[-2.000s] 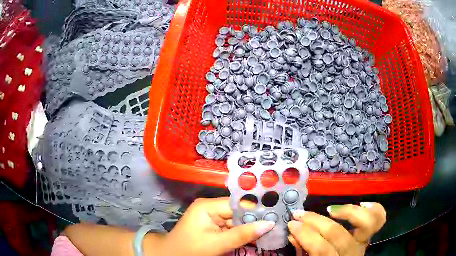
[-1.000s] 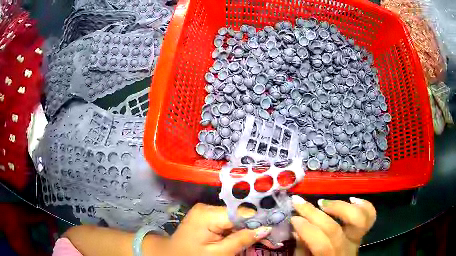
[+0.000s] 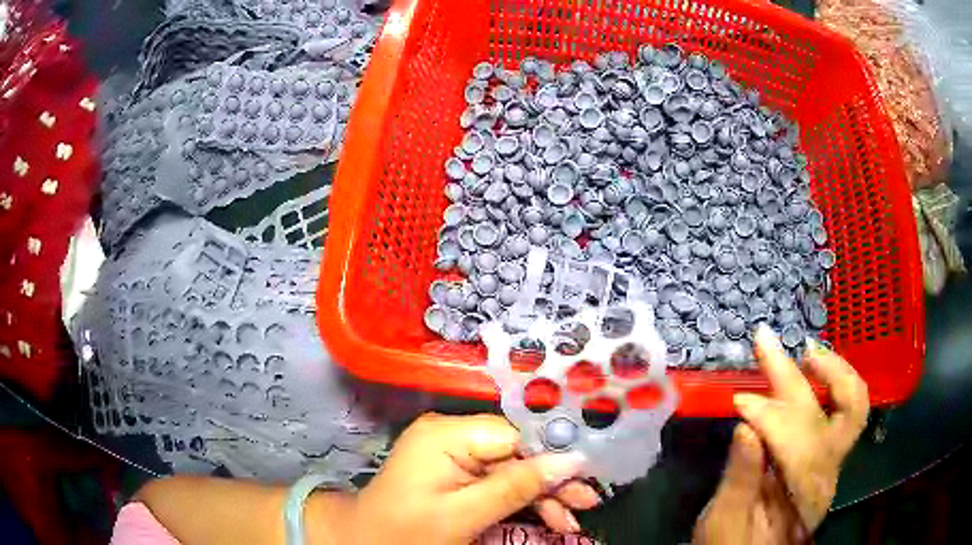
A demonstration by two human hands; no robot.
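Observation:
My left hand (image 3: 469,479) pinches a grey moulded sheet (image 3: 629,431) at its lower left edge, with the thumb on top. The sheet stands over the near rim of the red basket (image 3: 480,389). Most of its round holes are empty and the red rim shows through some. One domed cap (image 3: 560,431) is seen in it beside my thumb. My right hand (image 3: 789,447) is off the sheet, to its right, at the basket's near right rim, with fingers apart. No cap is seen in its fingers. Many loose grey caps (image 3: 661,192) lie in the basket.
Grey sheets with domes (image 3: 277,106) are piled at the upper left. Webs with empty holes (image 3: 213,351) lie below them. Red patterned fabric (image 3: 37,202) is at the far left. A bag of orange-pink parts (image 3: 895,96) and a crumpled pale item (image 3: 938,234) are right of the basket.
My right hand has left the sheet and moved right and up to the basket's rim. Fewer domed caps show in the sheet, which my left hand still holds and has tilted.

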